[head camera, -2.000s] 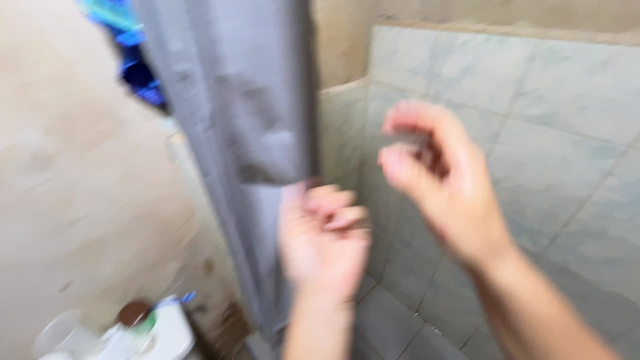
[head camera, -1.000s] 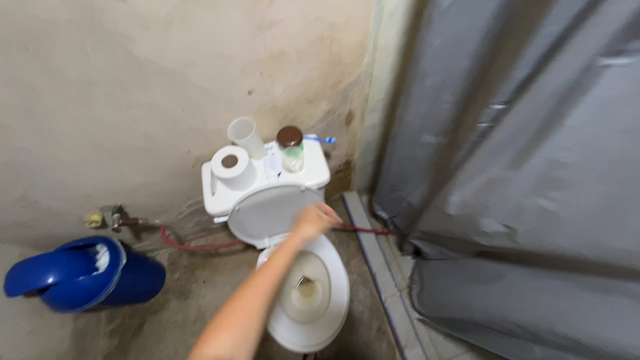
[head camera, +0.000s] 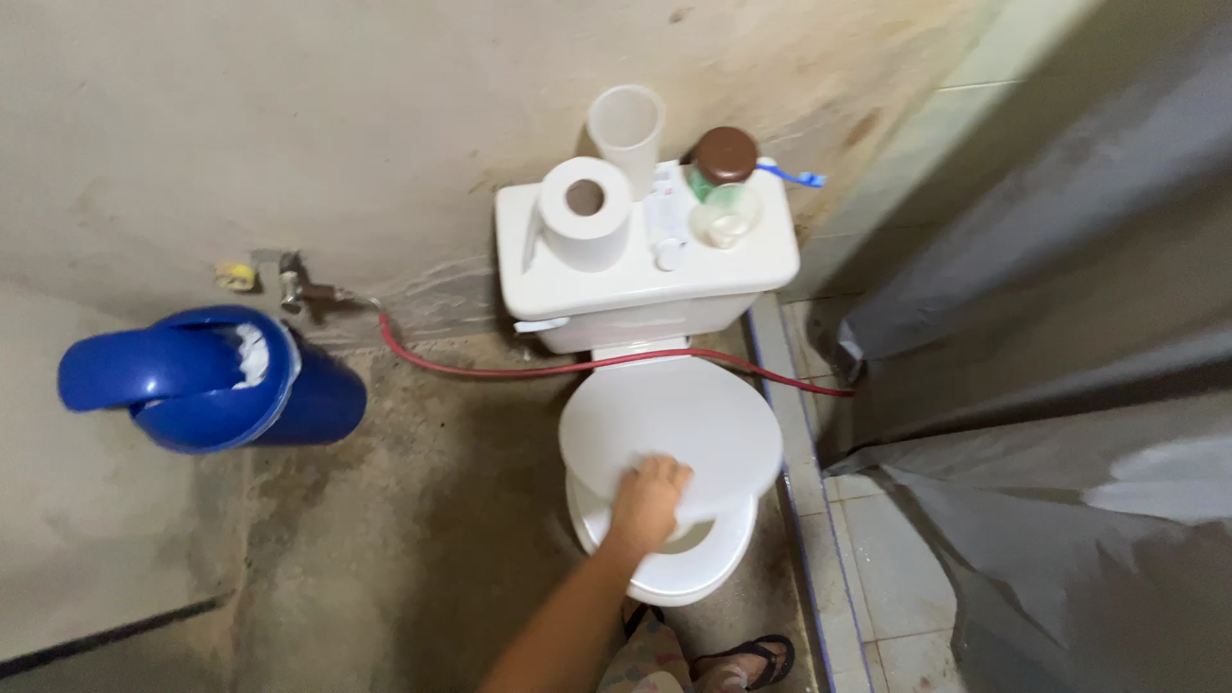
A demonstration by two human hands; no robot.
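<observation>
My left hand [head camera: 654,496] reaches from the bottom, fingers bent and slightly blurred against the front part of the white toilet lid [head camera: 674,414]. The lid is partly lowered over the toilet seat [head camera: 688,577], leaving some of the bowl opening visible. Whether the thumb grips the lid's edge is hidden. Behind stands the toilet tank [head camera: 654,284], with a toilet paper roll [head camera: 587,226], a translucent plastic cup [head camera: 628,130], a toothpaste tube [head camera: 666,221], a brown-lidded jar [head camera: 724,164] and a blue toothbrush [head camera: 794,176] on top. My right hand is out of view.
A red hose [head camera: 500,372] runs across behind the lid from a wall valve [head camera: 292,282]. A blue swing-top bin [head camera: 221,385] stands left. A grey curtain [head camera: 1088,385] hangs right, beyond a low tiled curb [head camera: 808,520]. A sandalled foot [head camera: 760,664] is below.
The toilet lid, raised against the tank one second ago, has come down partway with my left hand at it. My right hand, seen two seconds ago, has left view. The view has swung from the curtain.
</observation>
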